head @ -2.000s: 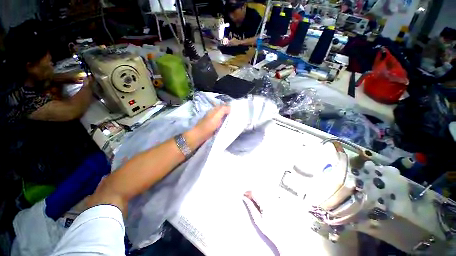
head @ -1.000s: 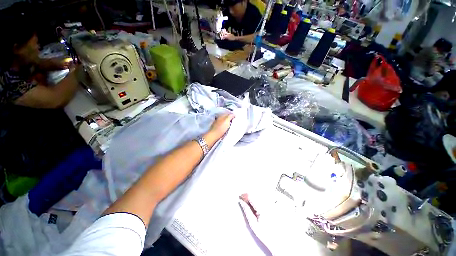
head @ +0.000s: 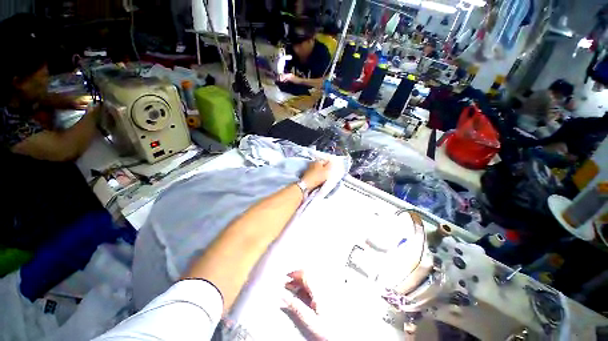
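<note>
My left hand (head: 315, 175), with a metal bracelet at the wrist, grips the far edge of a pale grey-white cloth (head: 200, 200). The cloth spreads over the left part of the white table and hangs off its near edge. My left forearm lies across it. A reddish, finger-like shape, washed out by glare, shows low in the middle. It may be part of my right hand (head: 303, 293); its outline and what it touches cannot be told. The cream sewing machine head (head: 467, 280) is at the lower right, its needle area overexposed.
Another person works at a second sewing machine (head: 147, 120) on the left. A green block (head: 216, 114) stands beside it. Crinkled clear plastic (head: 393, 170) lies behind the table, with a red bag (head: 472, 138) beyond. A blue bin (head: 63, 256) and white cloth (head: 100, 286) are low left.
My left hand has moved to the right with the cloth edge, and the cloth lies more spread out and flatter. The view has turned right. The reddish shape looks larger.
</note>
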